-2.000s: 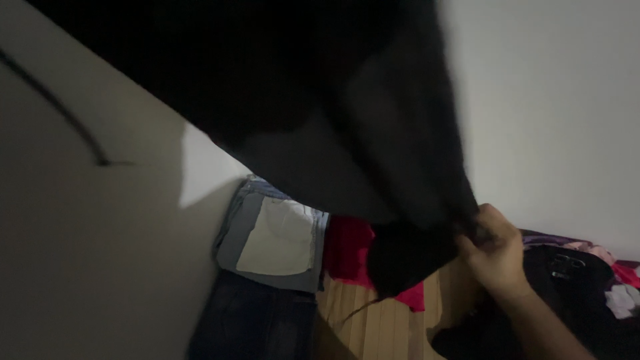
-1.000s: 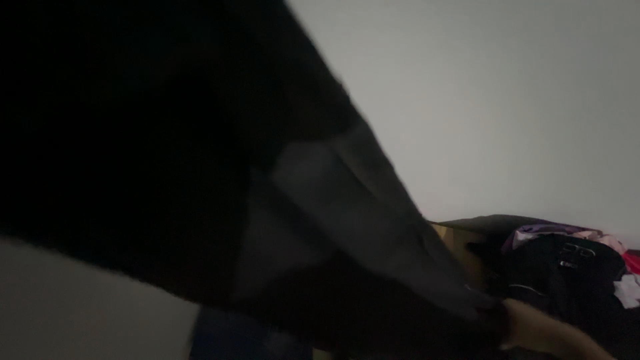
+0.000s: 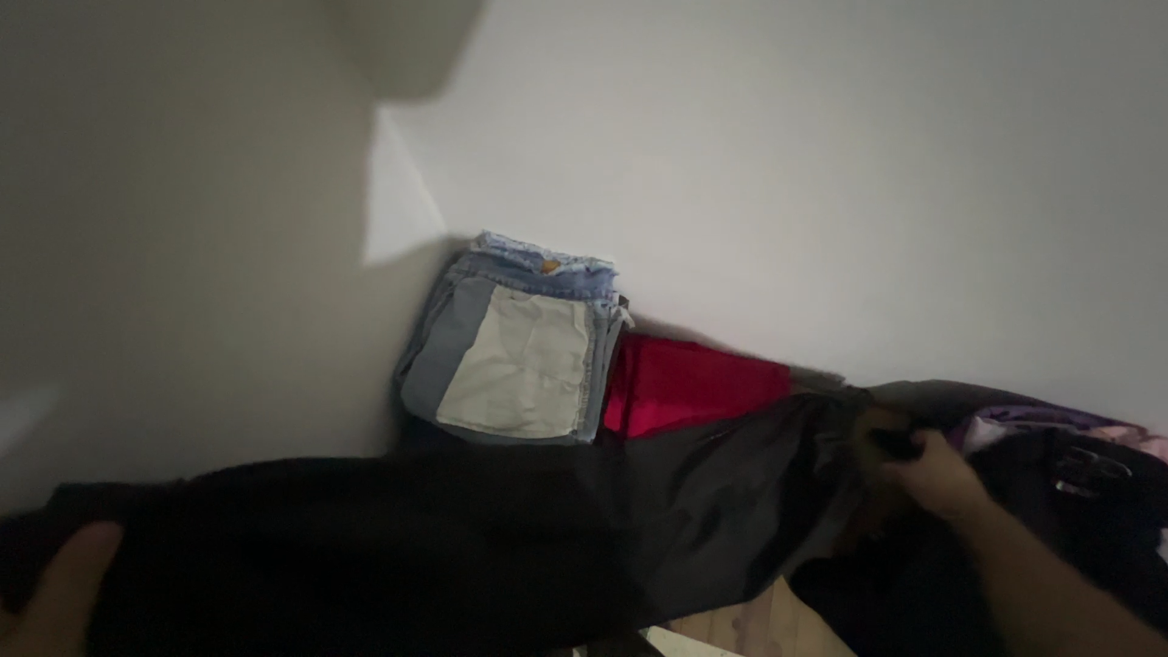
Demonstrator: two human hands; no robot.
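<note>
A long black garment [image 3: 411,538] stretches sideways across the lower part of the view, between my two hands. My left hand [image 3: 68,584] grips its left end at the bottom left corner, thumb on top of the cloth. At the other end, right of centre, my right hand [image 3: 931,470] holds the dark fabric between thumb and fingers. Behind the garment lies a folded stack of blue jeans [image 3: 547,274] with a pale pocket lining [image 3: 525,365] facing up. Beside the stack is a folded red cloth [image 3: 698,383], its lower edge covered by the black garment.
At the right is a pile of clothes, with a black item [image 3: 1049,493] bearing a metal buckle and purple cloth [image 3: 1031,415] behind it. Pale walls [image 3: 776,182] meet in a corner behind the jeans. Part of a wooden surface [image 3: 748,625] shows below the garment.
The black garment has come down from high in the view and now stretches sideways, low down. The jeans and red cloth, hidden a second ago, show again. My left hand has come into view.
</note>
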